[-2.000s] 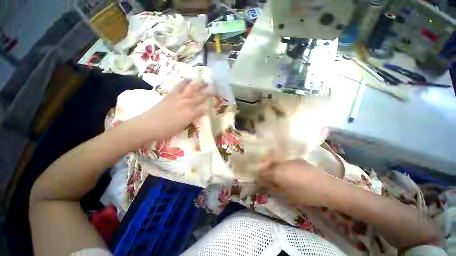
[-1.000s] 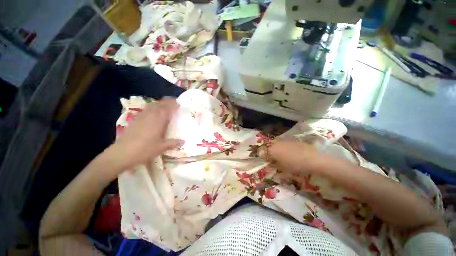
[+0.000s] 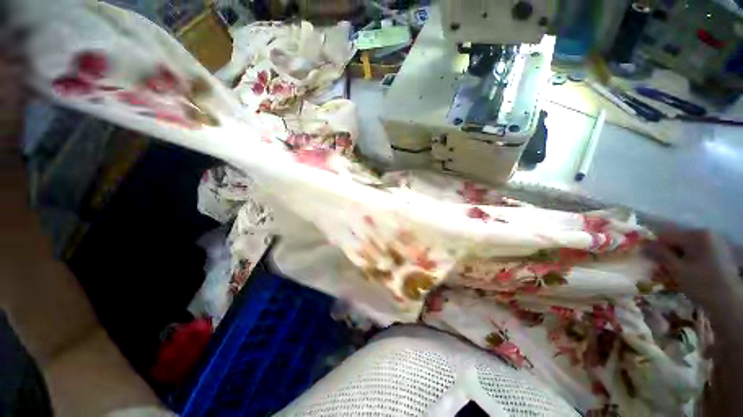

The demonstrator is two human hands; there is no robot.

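Observation:
A cream floral fabric piece point(image 3: 342, 195) is stretched across the view, from the raised upper left end to the right side, and hangs in front of the sewing machine. My left hand point(image 3: 11, 89) is at the far left edge, dark, blurred and partly cut off, at the raised end of the fabric. My right hand point(image 3: 684, 252) grips the fabric's right end; its fingers are blurred. More floral fabric point(image 3: 586, 342) lies bunched over the lap on the right. The machine bed point(image 3: 448, 122) stands beyond the fabric, with no cloth visible under the lit needle area.
A floral heap point(image 3: 285, 65) lies left of the machine. A white pen point(image 3: 591, 145) and dark blue snips point(image 3: 668, 101) lie on the right of the table. A blue crate point(image 3: 261, 350) is by the lap, with a red item point(image 3: 183, 346) beside it.
The fabric has moved from a spread position on the lap to a raised, stretched one. My left hand has moved up to the left edge, my right hand outward to the right. The blue crate is uncovered again.

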